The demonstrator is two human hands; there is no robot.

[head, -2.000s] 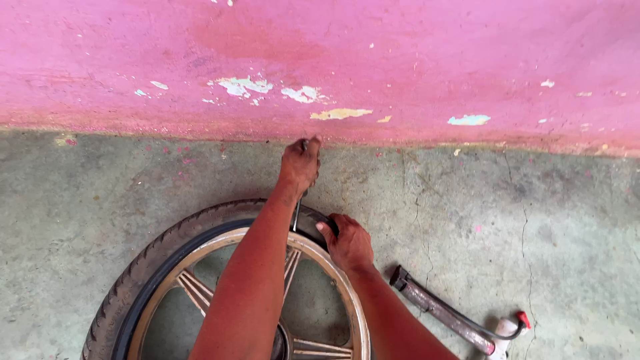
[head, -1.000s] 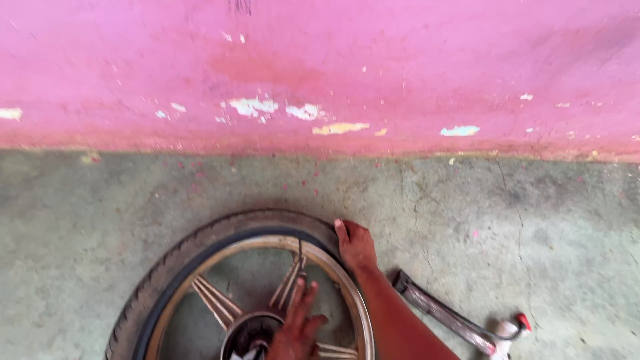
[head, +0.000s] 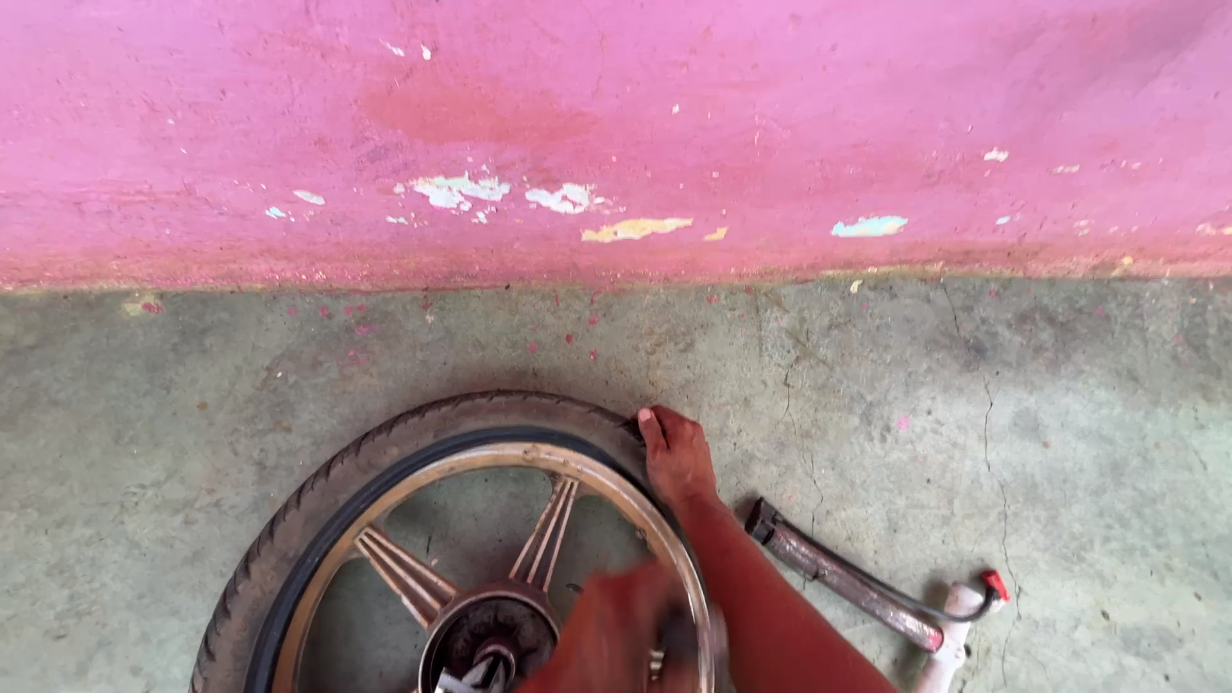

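A motorcycle tyre (head: 318, 510) lies flat on a bronze-coloured spoked wheel rim (head: 462, 460), partly cut off by the bottom edge. My right hand (head: 680, 456) grips the tyre's outer edge at the upper right, thumb on top and fingers curled down the side. Motion blurs my left hand (head: 611, 630), which is low over the wheel, just right of the hub (head: 493, 626). A dark, blurred shape adjoins its right side; whether it is held cannot be told. Shiny metal pieces (head: 472, 679) show in the hub opening.
On the concrete floor (head: 144, 462) right of my right forearm lies a worn metal pump (head: 847, 582) with a black hose and red end fitting (head: 994, 584). A pink wall (head: 616, 115) with peeling paint rises beyond the wheel.
My left hand was beyond the tyre near the wall two seconds ago, then came down over the spokes, and is now right of the hub. My right hand stays on the tyre.
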